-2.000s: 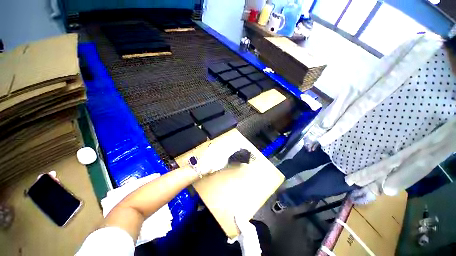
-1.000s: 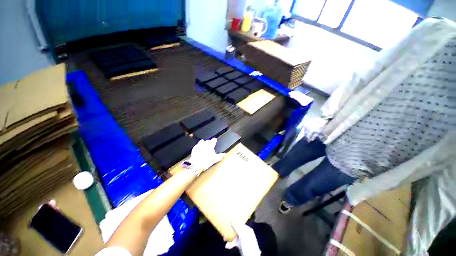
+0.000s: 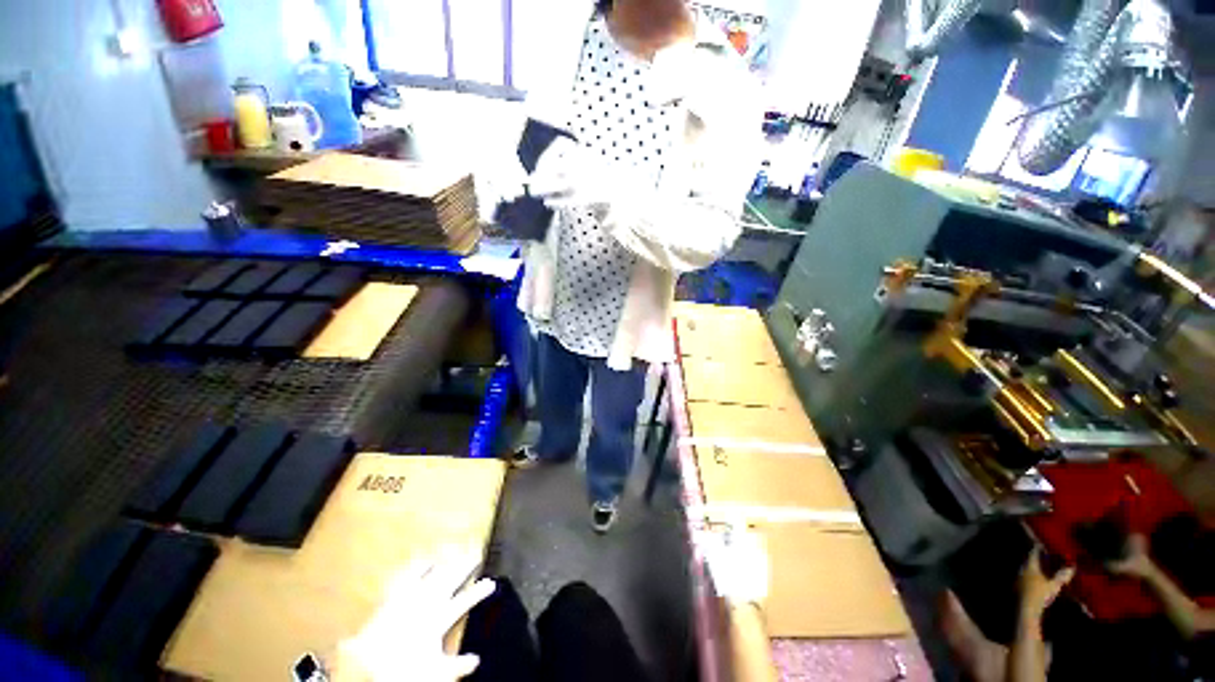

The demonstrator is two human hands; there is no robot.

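A tan cardboard sheet marked A006 (image 3: pixel 367 540) lies at the near end of the dark mesh conveyor. Several matte black flat boxes (image 3: pixel 249 480) lie in rows at its left and far side. My left hand (image 3: pixel 413 620), white-gloved with a watch at the wrist, is over the sheet's near right edge, fingers apart and holding nothing. My right hand (image 3: pixel 737 566), gloved and overexposed, is at the left edge of the side table's cardboard (image 3: pixel 826 573); its fingers are not clear.
More black boxes (image 3: pixel 253 313) lie on another board farther along the conveyor. A person (image 3: pixel 626 200) stands ahead, holding dark flat things. The green-grey press (image 3: pixel 933 267) is at right, with another person's hands (image 3: pixel 1046 586) below it. A cardboard stack (image 3: pixel 380 193) stands by the window.
The view has swung right. My left hand has left the box it was touching and moved back. My right hand has let go of the cardboard sheet and moved to the side table.
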